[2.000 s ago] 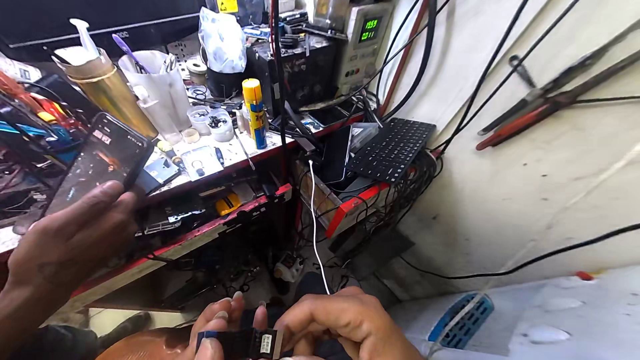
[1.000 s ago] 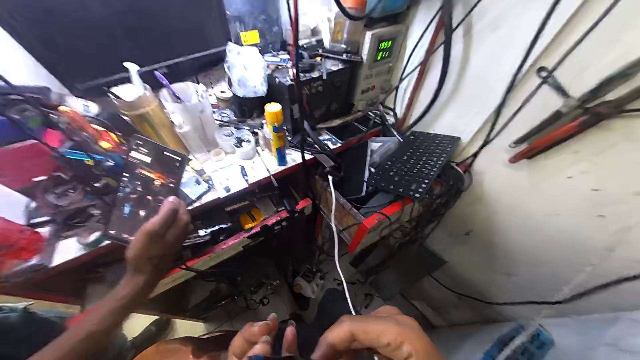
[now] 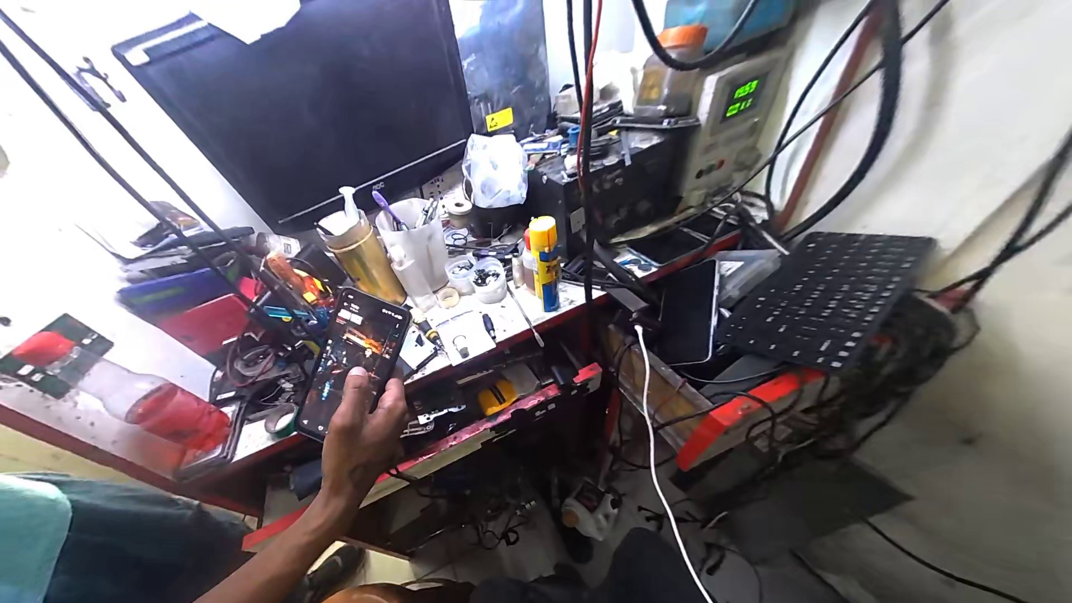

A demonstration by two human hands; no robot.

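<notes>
Neither my left hand nor my right hand is in view. At the left centre, another person's hand holds a black smartphone (image 3: 356, 356) over the bench, its screen lit and its thumb on the lower part. Behind the phone stand a gold-coloured cup (image 3: 366, 260) and a translucent cup (image 3: 425, 251) with tools in them. Small tubs (image 3: 488, 283) of tiny parts and a yellow and blue can (image 3: 545, 264) stand to the right of these. A white cable (image 3: 651, 444) runs down from the bench edge.
A monitor (image 3: 310, 100) stands at the back, a power supply (image 3: 727, 126) with green digits at the right. A black keyboard (image 3: 829, 293) and a dark tablet or phone (image 3: 688, 314) lie over an open red-edged drawer (image 3: 745, 410). Black cables hang in front. A bottle (image 3: 159, 402) lies left.
My two hands, earlier at the bottom edge with a small dark item between them, are out of view. The other person's hand still holds the phone. The view has shifted left and up.
</notes>
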